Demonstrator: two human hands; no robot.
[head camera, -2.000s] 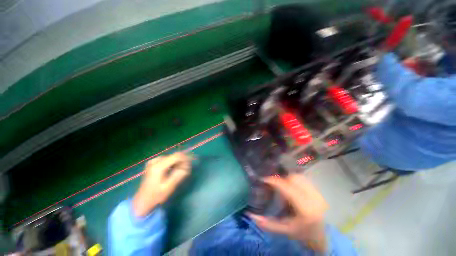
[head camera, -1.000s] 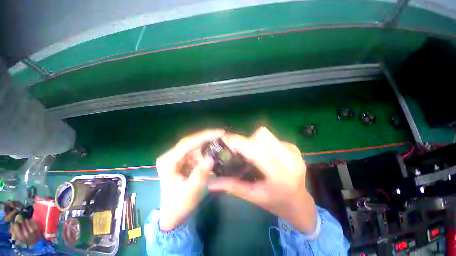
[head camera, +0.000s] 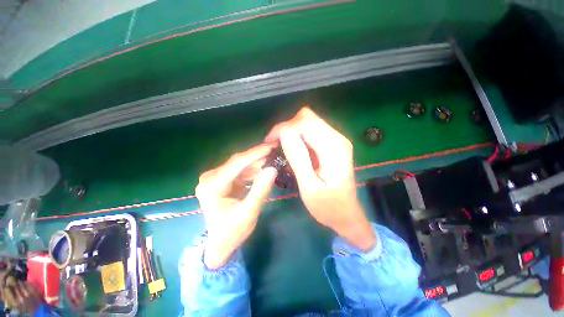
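A small dark round board assembly (head camera: 282, 171) is held between my two hands above the edge of the green belt. My left hand (head camera: 232, 201) holds it from the left with thumb and fingers. My right hand (head camera: 318, 170) holds it from the right, with the fingertips of both hands meeting over it. My fingers hide much of the part, and it is blurred, so its details cannot be told.
Several round board assemblies (head camera: 373, 135) lie on the green belt (head camera: 154, 148). A parts tray (head camera: 132, 260) with a tape roll, hand tools (head camera: 151, 266) and a red box (head camera: 43, 277) are at left. Black test fixtures (head camera: 445, 247) with red displays stand at right. A neighbour's hand (head camera: 18, 291) shows lower left.
My hands, apart two seconds ago with the right at the fixture, came together around the dark part. Since one second ago their fingertips have drawn closer over it. The camera view has turned and shifted.
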